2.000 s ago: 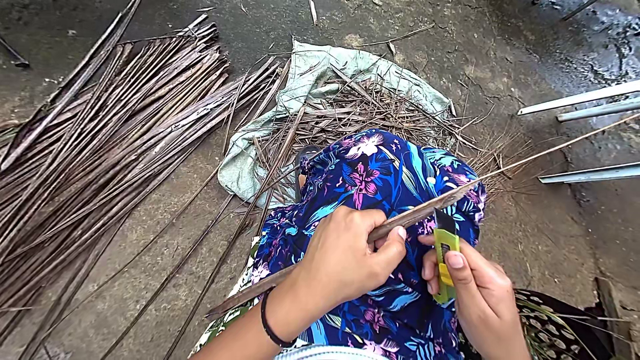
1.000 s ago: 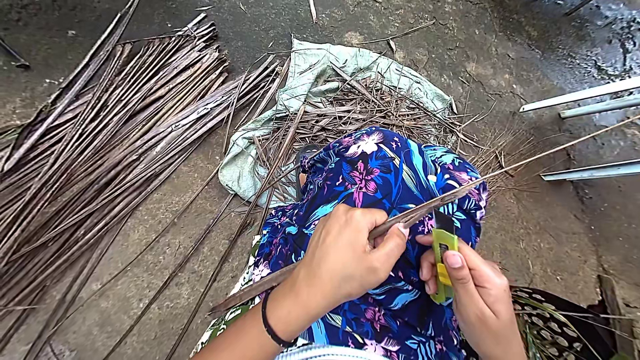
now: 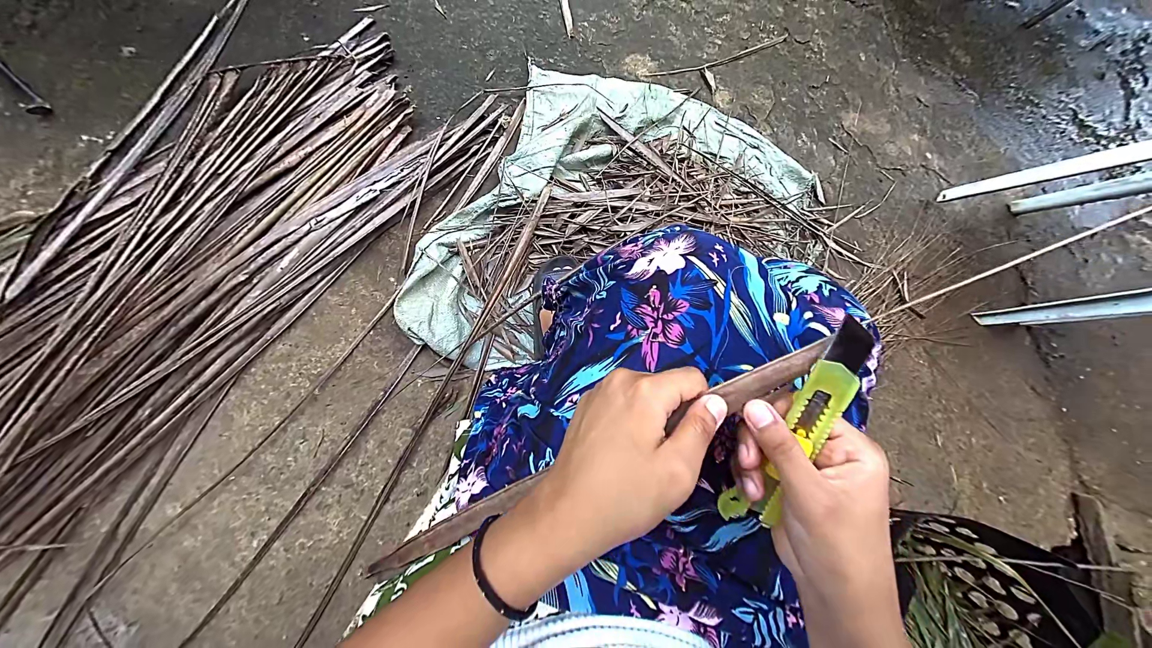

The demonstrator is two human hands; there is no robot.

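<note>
My left hand [image 3: 634, 441], with a dark band at the wrist, grips a long brown dried palm leaf strip [image 3: 765, 376] between thumb and fingers. The strip slants across my lap, one end near my left forearm, and a thin pale rib runs on to the right edge. My right hand [image 3: 823, 477] holds a yellow-green snap-off utility knife [image 3: 823, 396]. Its dark blade lies against the strip, just beyond my left thumb. The blue floral cloth [image 3: 666, 324] over my knees is under both hands.
A large pile of dried palm leaves [image 3: 207, 225] covers the concrete floor at left. Ahead, a pale green woven sack [image 3: 558, 117] holds brown leaf scraps [image 3: 630, 202]. Metal legs [image 3: 1062, 308] jut in at right. A black perforated basket [image 3: 990, 576] with green leaves stands at lower right.
The knife and my right hand have moved closer to my left hand, and the knife is now tilted rightward with its blade across the strip. My left hand has stayed about where it was.
</note>
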